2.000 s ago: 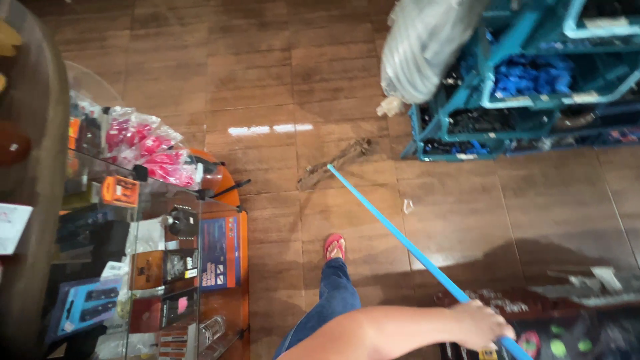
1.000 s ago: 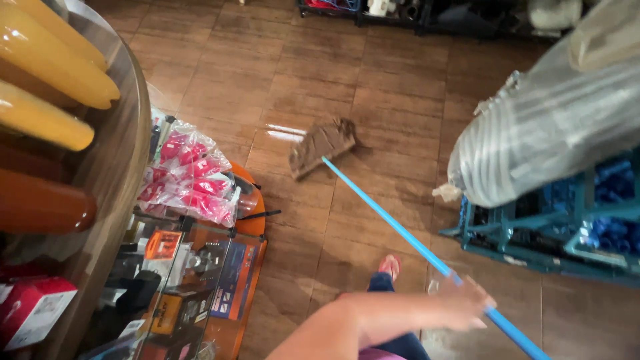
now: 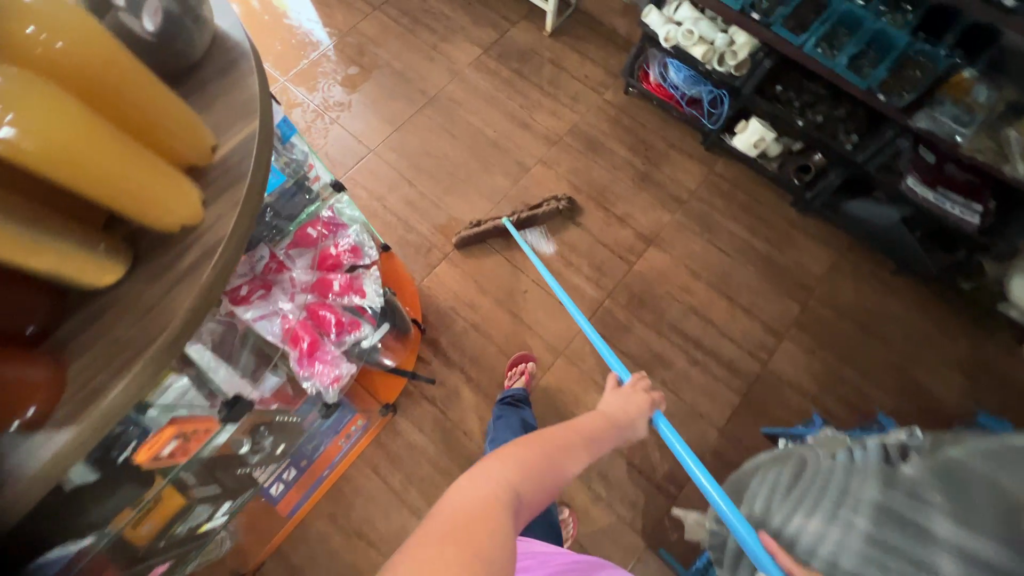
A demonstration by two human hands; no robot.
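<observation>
A long light-blue pole (image 3: 588,328) slants down to a brown cloth-covered floor mop head (image 3: 516,222), which lies on the brown tiled floor. Around the pole's middle my left hand (image 3: 632,406) is closed, its arm reaching up from the bottom edge. Only some fingers of my right hand (image 3: 784,556) show at the bottom edge, against the pole's upper end; most of that hand is out of frame.
At left, a round wooden top (image 3: 232,160) with yellow objects stands beside a glass display case (image 3: 392,320) holding pink bagged items. Shelves (image 3: 808,136) of bins and white pipe fittings stand upper right. A plastic-wrapped bundle (image 3: 864,496) is lower right.
The view has shifted a lot, bringing the fittings shelves further in. The mop has stayed on the floor with my left hand on its pole. Fingers of my right hand now show.
</observation>
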